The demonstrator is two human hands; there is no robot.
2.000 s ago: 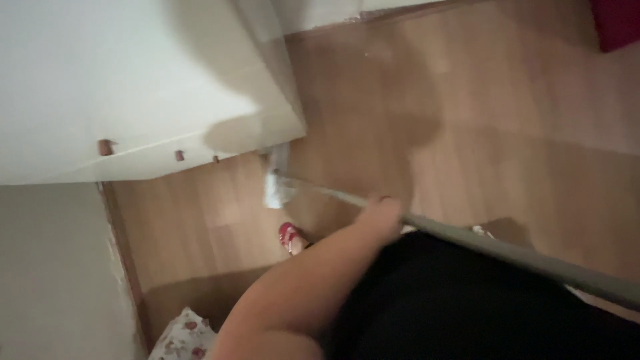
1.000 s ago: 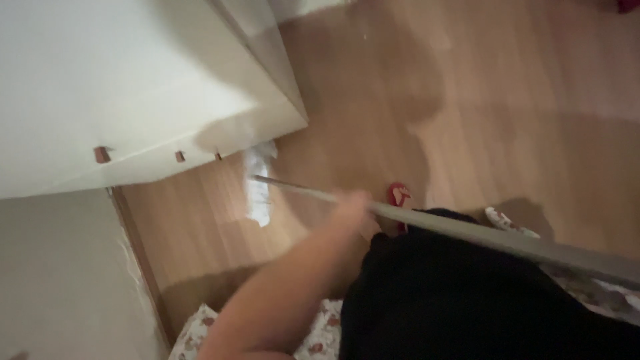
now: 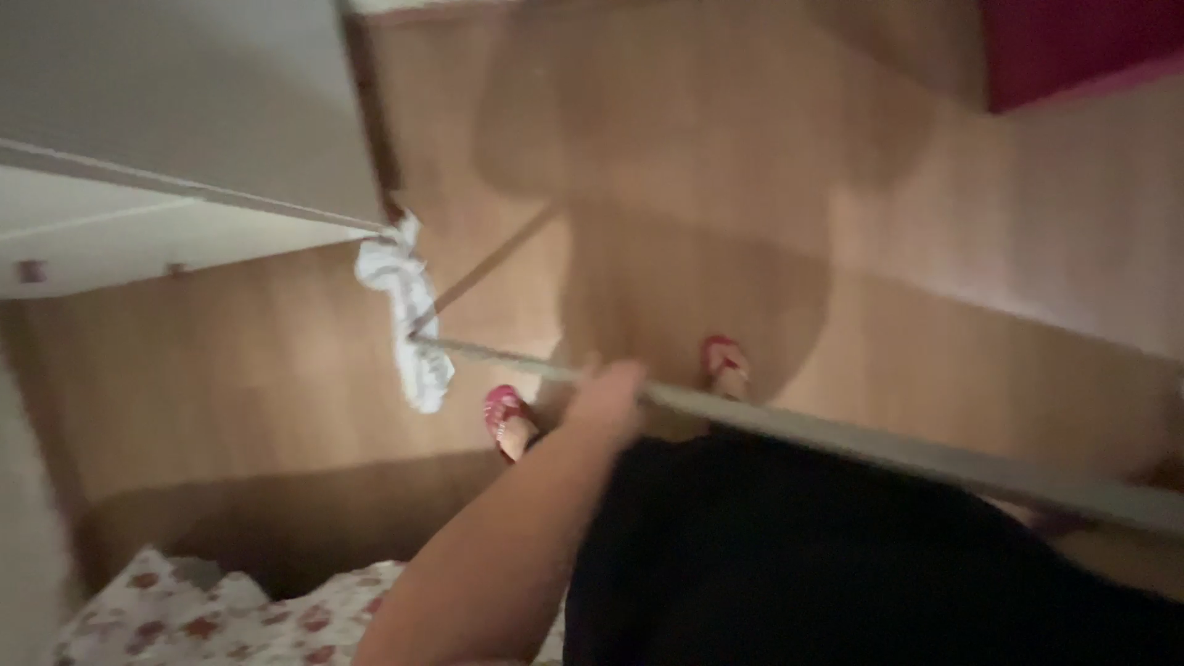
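Note:
My left hand (image 3: pixel 606 402) is closed around a long pale pole (image 3: pixel 814 430), blurred by motion. The pole slants from the right edge down to the floor. Its far end meets a crumpled white cloth (image 3: pixel 407 305), long and narrow, lying on the wood-look floor (image 3: pixel 277 370) against the corner of a white cabinet. My right hand is not in view; the pole's near end runs out of the frame at the right.
The white cabinet (image 3: pixel 185 102) with small knobs stands at upper left. Two feet in red sandals (image 3: pixel 504 412) are on the floor near the pole. Flower-patterned fabric (image 3: pixel 231 620) is at lower left, a dark red item (image 3: pixel 1073 46) at upper right.
The cloth and pole end, before beside the cabinet's knobbed front, are now at its corner. My left hand still grips the pole. The view has shifted.

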